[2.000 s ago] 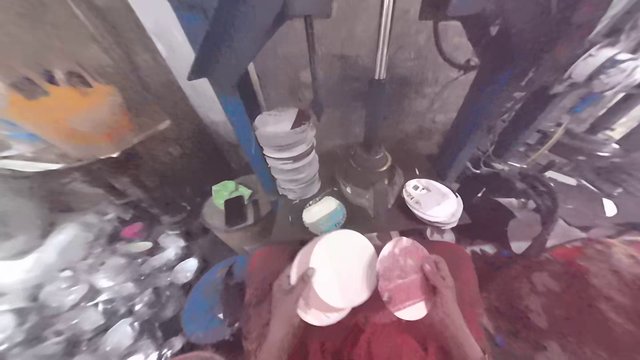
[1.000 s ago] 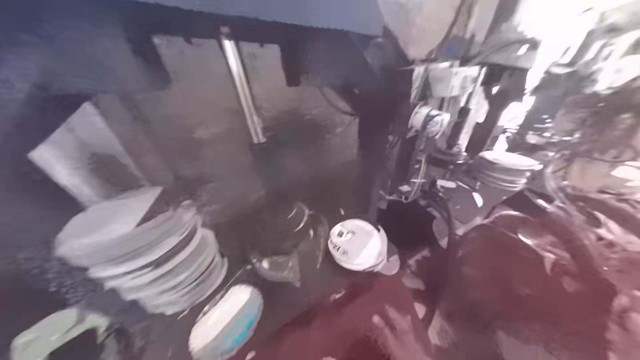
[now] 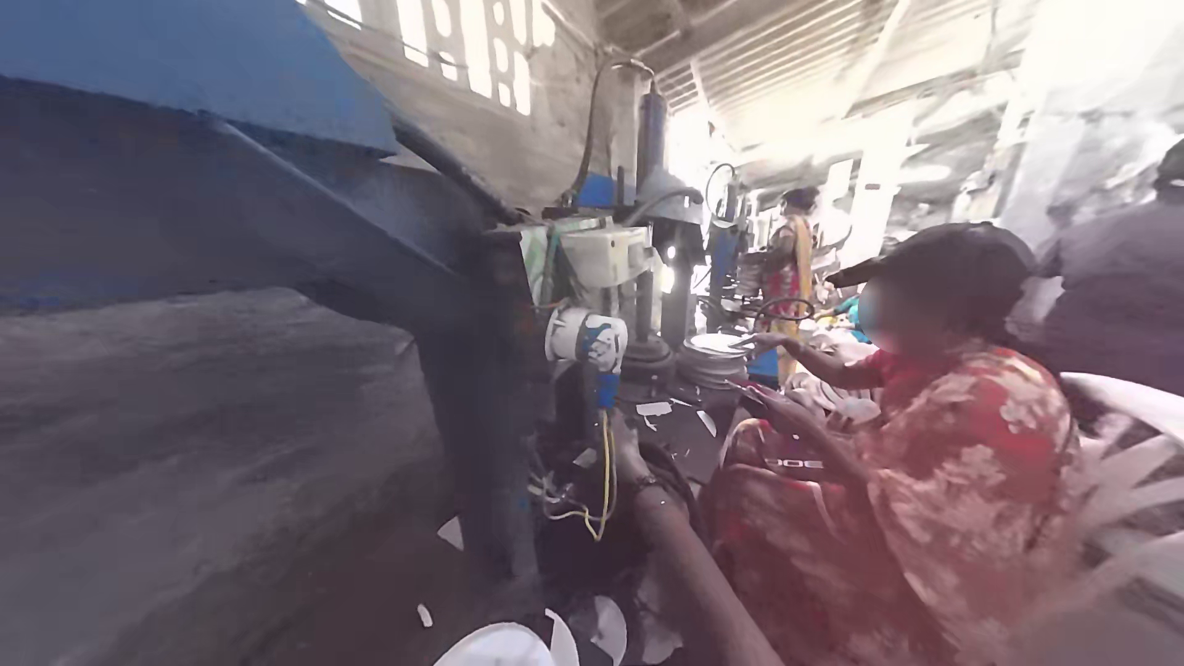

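My right hand (image 3: 629, 451) reaches up from the bottom of the head view, a band at its wrist. It is beside a blue connector (image 3: 607, 388) and the yellow and grey wires (image 3: 608, 462) that hang below it. Its fingers are partly hidden and blurred, so whether they grip anything cannot be told. Just above is a round white housing (image 3: 587, 339) with blue and dark patches. My left hand is out of view. White round plates or discs (image 3: 499, 645) and curved white scraps (image 3: 608, 629) lie at the bottom edge.
A blue metal machine frame (image 3: 462, 370) stands close on the left. At right sits a co-worker (image 3: 962, 444), hands near a stack of round plates (image 3: 712, 361) by another press (image 3: 652, 139). A pale box (image 3: 606, 254) hangs above the housing. Further people are behind.
The view has swung far to the right. Two seconds ago both my hands held round pale discs over my lap; now my right hand is by the wires and my left is out of view.
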